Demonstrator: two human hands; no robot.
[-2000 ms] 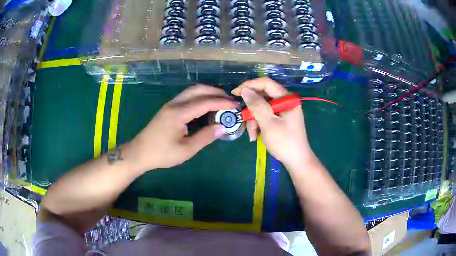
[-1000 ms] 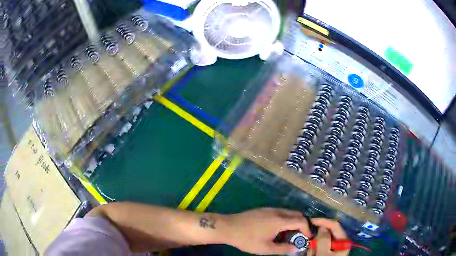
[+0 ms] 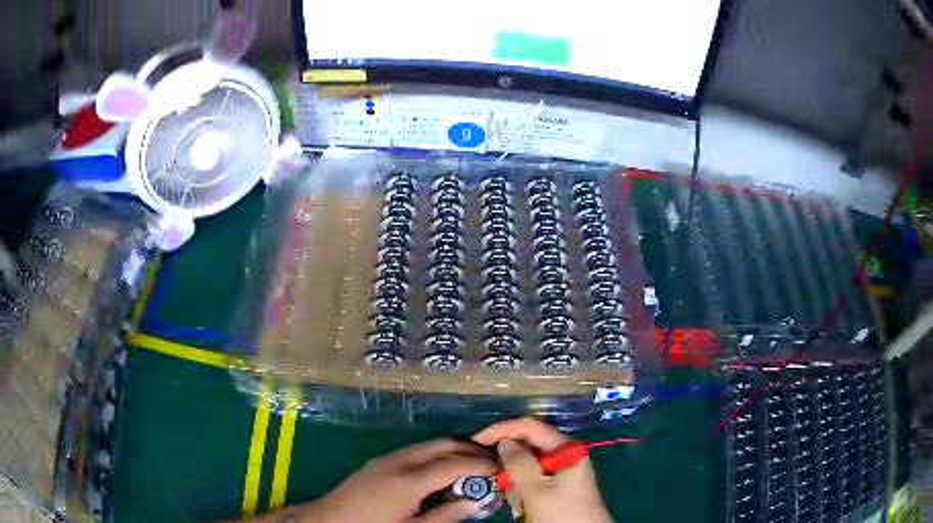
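Note:
The round component (image 3: 476, 488), with a silver rim and dark ringed face, is near the bottom edge. My left hand (image 3: 409, 485) holds it from the left between thumb and fingers. My right hand (image 3: 552, 485) grips the red test probe (image 3: 564, 457), its tip end at the component's right side. Whether the tip touches is too small to tell. A thin red lead trails right from the handle. The test base under the component is mostly hidden. Both hands are partly cut off by the lower edge.
The central blister tray (image 3: 501, 380) holds dense component rows, with a brownish part at left. Other trays lie at left (image 3: 61, 276), right (image 3: 808, 439) and upper right (image 3: 767, 255). The monitor (image 3: 409, 31) shows a green box. A white fan (image 3: 205, 148) stands at back left.
The view has swung up, left, then back right, so the monitor and fan now show and the hands sit low in the picture. Both hands still hold the component and probe.

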